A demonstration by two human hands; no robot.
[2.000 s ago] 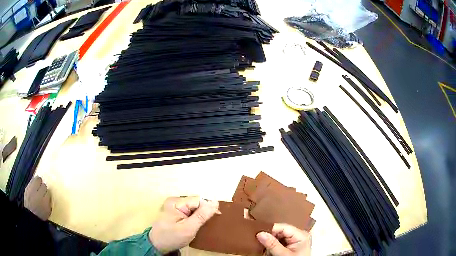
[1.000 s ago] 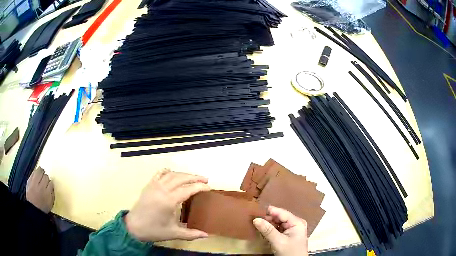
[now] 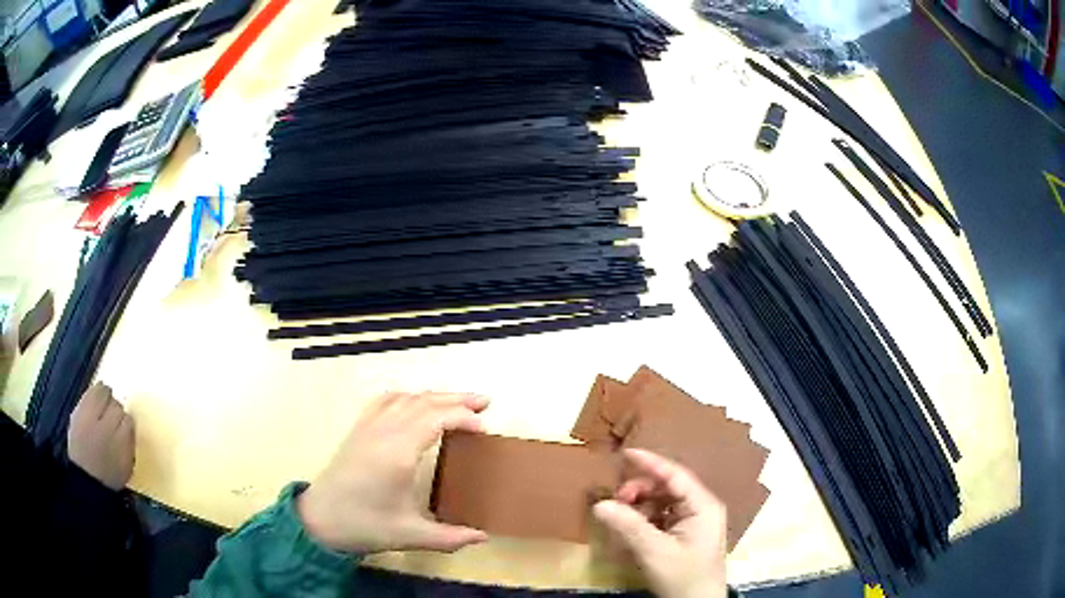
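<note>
A stack of brown leather panels (image 3: 520, 485) lies flat near the table's front edge. My left hand (image 3: 380, 473) grips its left end, thumb on the near side and fingers on the far side. My right hand (image 3: 666, 514) is at its right end, thumb and index finger pinched near the corner; whether they hold a panel is hidden. Loose brown leather pieces (image 3: 695, 438) lie fanned just beyond and right of my right hand, partly covered by it.
A large pile of black strips (image 3: 444, 187) lies ahead, with bundles of strips at right (image 3: 829, 374) and left (image 3: 99, 304). A tape roll (image 3: 732, 188), small black object (image 3: 771, 126) and calculator (image 3: 158, 134) lie farther off. Another person's hand (image 3: 102, 436) rests at left.
My left hand has gone from pinching a panel to gripping the stack's left end. The stack now looks more squared. My right hand's fingers have curled at the right corner. The view has shifted slightly.
</note>
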